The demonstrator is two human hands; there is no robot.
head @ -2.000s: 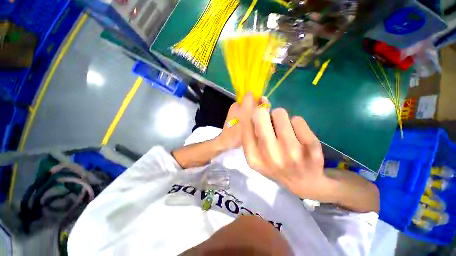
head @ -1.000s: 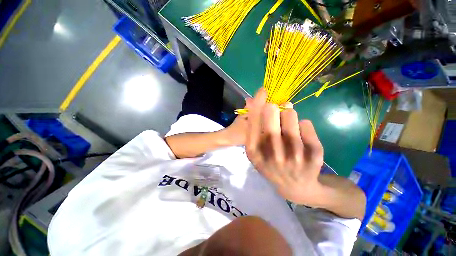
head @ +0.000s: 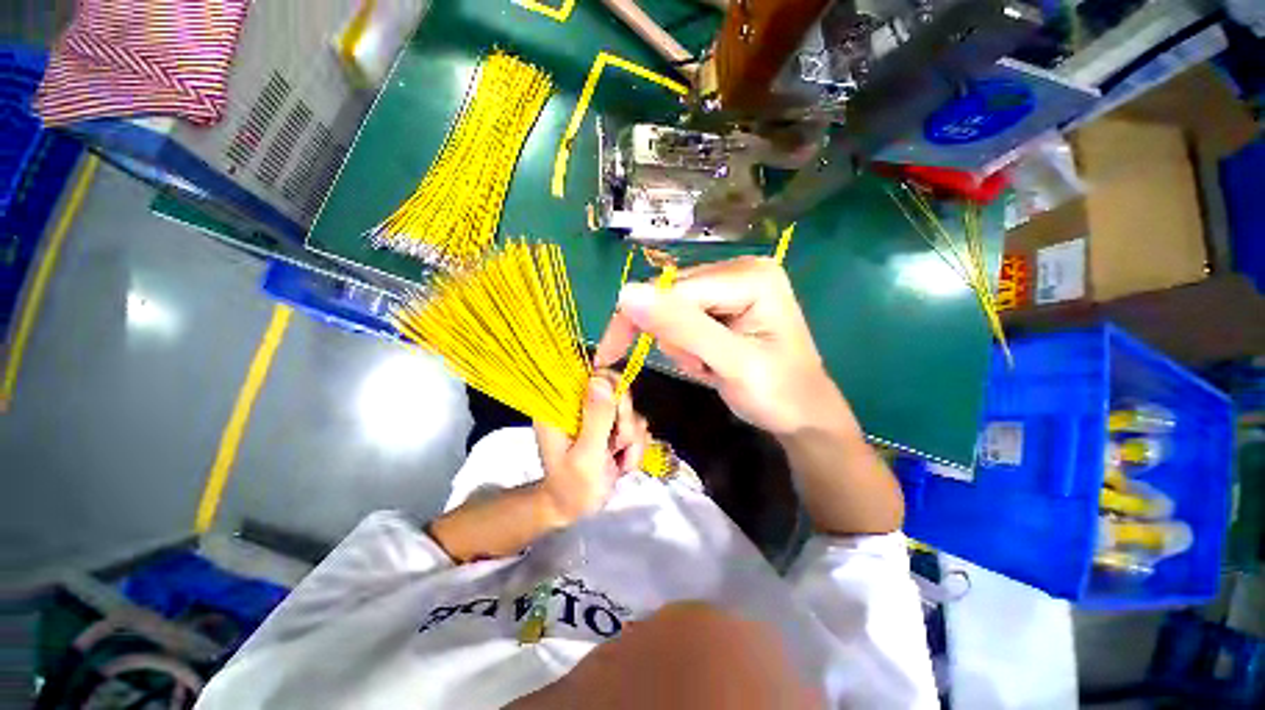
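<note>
My left hand (head: 590,458) is closed around the lower part of a fanned bundle of yellow lead wires (head: 506,333), whose pale tips spread up and to the left. My right hand (head: 735,333) pinches a small group of yellow wires (head: 640,358) between thumb and fingers, just right of the bundle. The lower ends of this group reach down to my left hand. The silver work fixture (head: 652,180) of the machine is just beyond my right hand. How many wires my right hand holds cannot be told.
A yellow wire stack (head: 479,160) lies on the green bench (head: 888,361) left of the machine. The orange-brown machine head (head: 763,49) overhangs the back. Loose wires (head: 971,257) lie at the right, near a red tray (head: 943,180). A blue bin (head: 1034,513) holding yellow bundles stands lower right.
The fanned bundle has swung to the left and down, held in my left hand. My right hand has moved off its base and up, now pinching a few wires. The view has shifted, showing more of the machine.
</note>
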